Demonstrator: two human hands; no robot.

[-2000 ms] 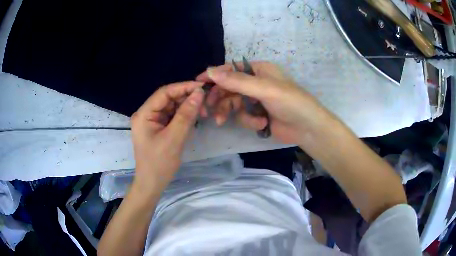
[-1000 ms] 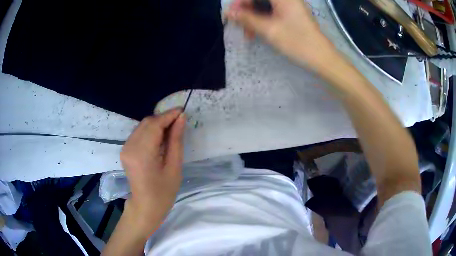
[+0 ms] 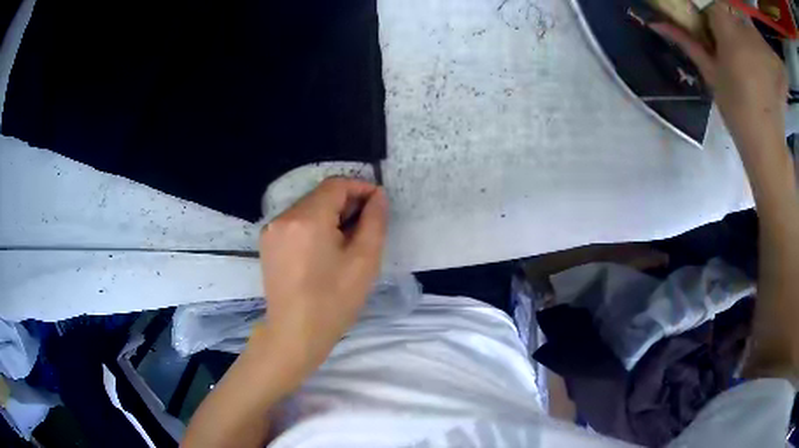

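Observation:
A black cut panel (image 3: pixel 201 87) lies flat on the white table cover, with a curved notch at its lower right. My left hand (image 3: pixel 324 236) is just below the notch and pinches the thin black tape (image 3: pixel 378 171) at the panel's right corner. The tape also trails over the white cover to the left of this hand. My right hand (image 3: pixel 740 66) is at the upper right, on the wooden handle (image 3: pixel 682 19) of the iron (image 3: pixel 618 57). The iron's dark soleplate with silver rim points down and right. The grip's far side is hidden.
The white table cover (image 3: pixel 543 192) is specked with dark lint. A red basket rim (image 3: pixel 760 16) is at the upper right corner. Crumpled clear plastic (image 3: pixel 215 325) lies at the front edge by my waist. Cloth bundles (image 3: pixel 675 306) are below the table at right.
My right hand has moved from the panel to the iron's handle; the dark snips seen in it earlier no longer show. My left hand has moved right, bringing the tape to the panel's right edge.

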